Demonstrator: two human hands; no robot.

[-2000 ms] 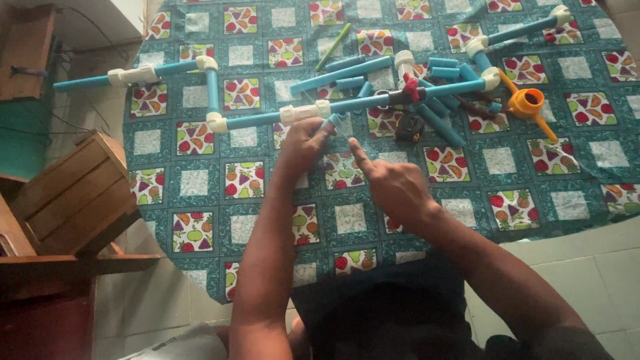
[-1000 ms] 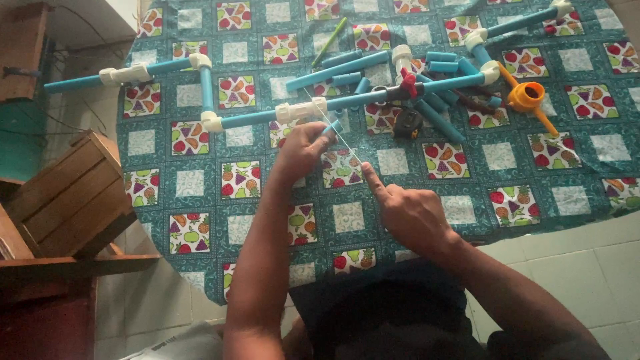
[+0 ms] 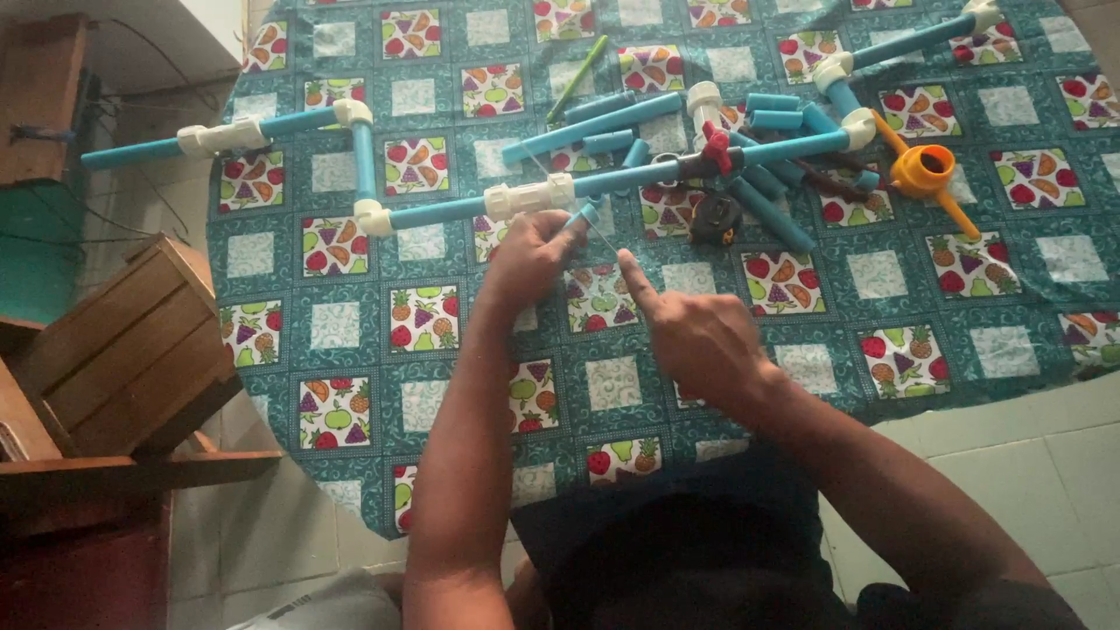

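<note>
My left hand grips a short blue plastic pipe piece just below the white union fitting of a long pipe assembly. My right hand is to its right, index finger stretched out and the other fingers curled. A thin pale strip or strand runs from that fingertip across the short piece toward the upper left; blade or string, I cannot tell. Past the fitting, the blue pipe carries a valve with a red handle. What the curled fingers hold is mostly hidden.
Loose blue pipe pieces, a white fitting, a tape measure, a green stick and an orange tool with a round opening lie on the patterned tablecloth. Wooden furniture stands at the left.
My right hand has shifted only slightly, and my left hand stays at the short pipe. The thin strip or strand, not plain in the earliest frame, shows in the later two.
</note>
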